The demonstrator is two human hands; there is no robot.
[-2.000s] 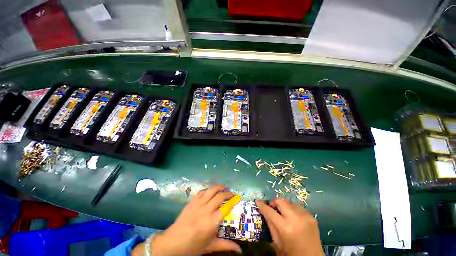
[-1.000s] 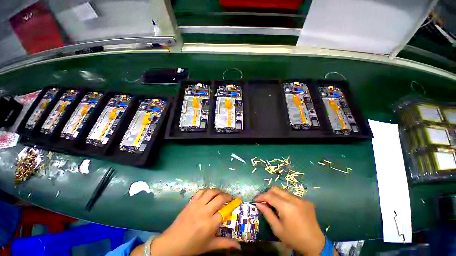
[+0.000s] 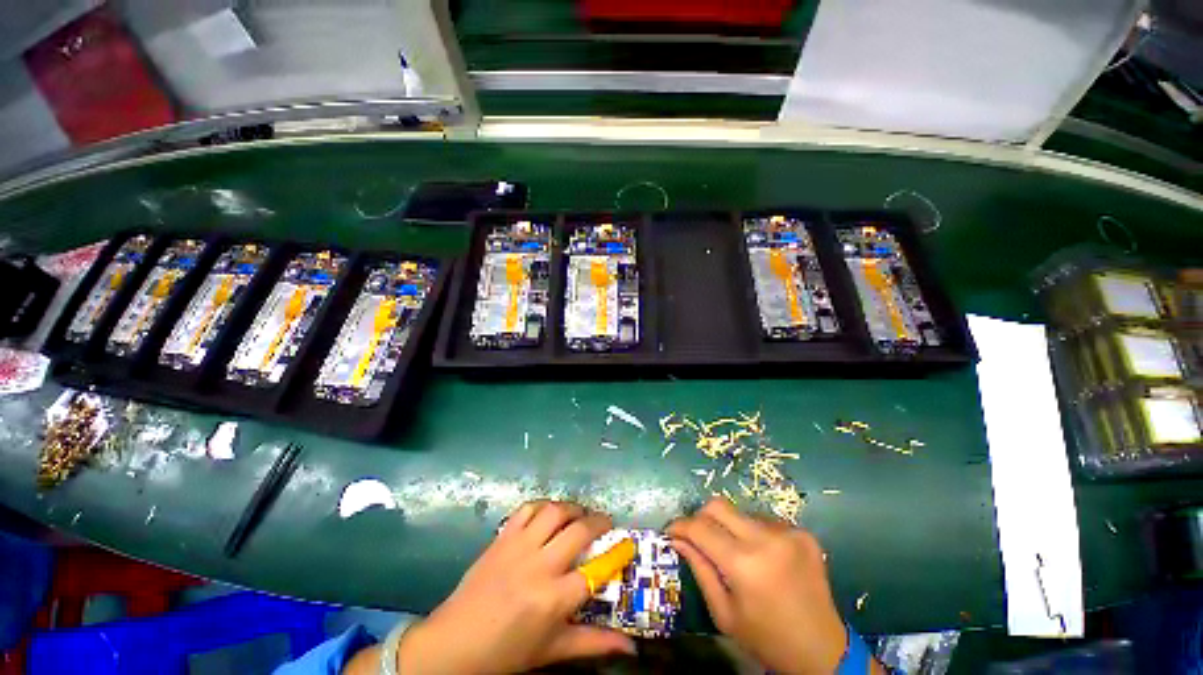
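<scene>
A phone unit (image 3: 649,588) shows its board end, with white, dark and blue patches, at the bottom centre near the bench's front edge. My left hand (image 3: 528,587) holds it from the left, thumb below, with a yellow-orange finger cot (image 3: 608,564) lying over the board. My right hand (image 3: 759,580) is at the unit's upper right edge with thumb and index finger pinched together. Any tool or small part between those fingertips is too small to tell. The rest of the unit is hidden by the hands and the frame's lower edge.
Two black phone trays (image 3: 600,363) hold opened units behind my hands; one middle slot is empty. Yellow-cream slivers (image 3: 752,455), a dark stick (image 3: 263,498) and a white scrap (image 3: 367,497) lie nearby. A white paper strip (image 3: 1036,462) and clear blister trays (image 3: 1141,356) are at right.
My left finger cot has moved slightly over the board. My right fingers stay at the unit's upper right edge, more closely bunched than two seconds ago. The view has shifted slightly.
</scene>
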